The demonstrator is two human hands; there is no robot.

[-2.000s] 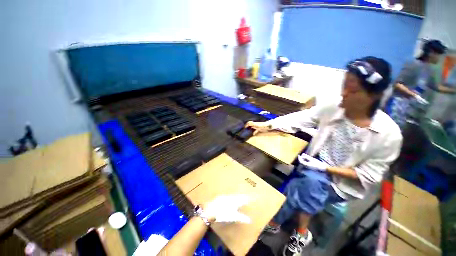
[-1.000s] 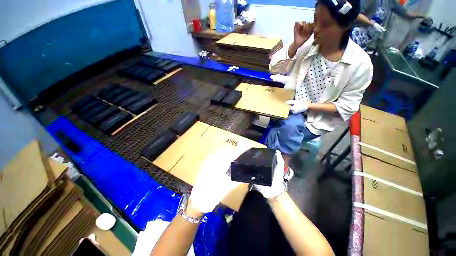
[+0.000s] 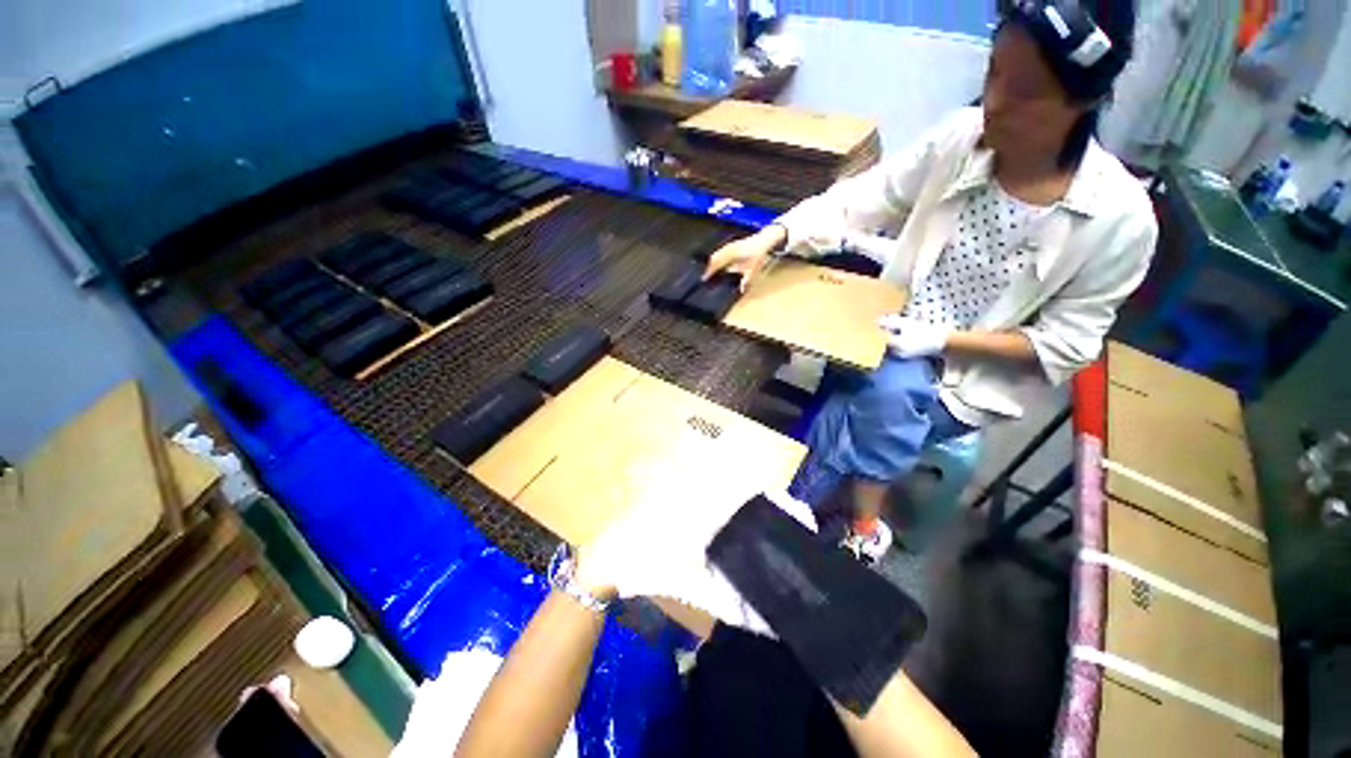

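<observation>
A black housing is tilted with its broad face up, low in front of me. My right hand, in a white glove, holds it from beneath and is mostly hidden by it. My left hand, white-gloved and washed out by glare, is over the near cardboard sheet, at the housing's left edge; its fingers cannot be made out. Two black housings lie at the far-left edge of that sheet, on the mesh belt.
Rows of housings sit on boards farther up the belt. A seated person across the belt touches housings beside another cardboard sheet. Blue sheeting, stacked cardboard and a white lid are left; a pink-edged bench is right.
The housing, absent from my hands in the oldest frame, was in both hands one second ago; it has since turned broad face up and moved right and down. The other person's hand has returned to the housings.
</observation>
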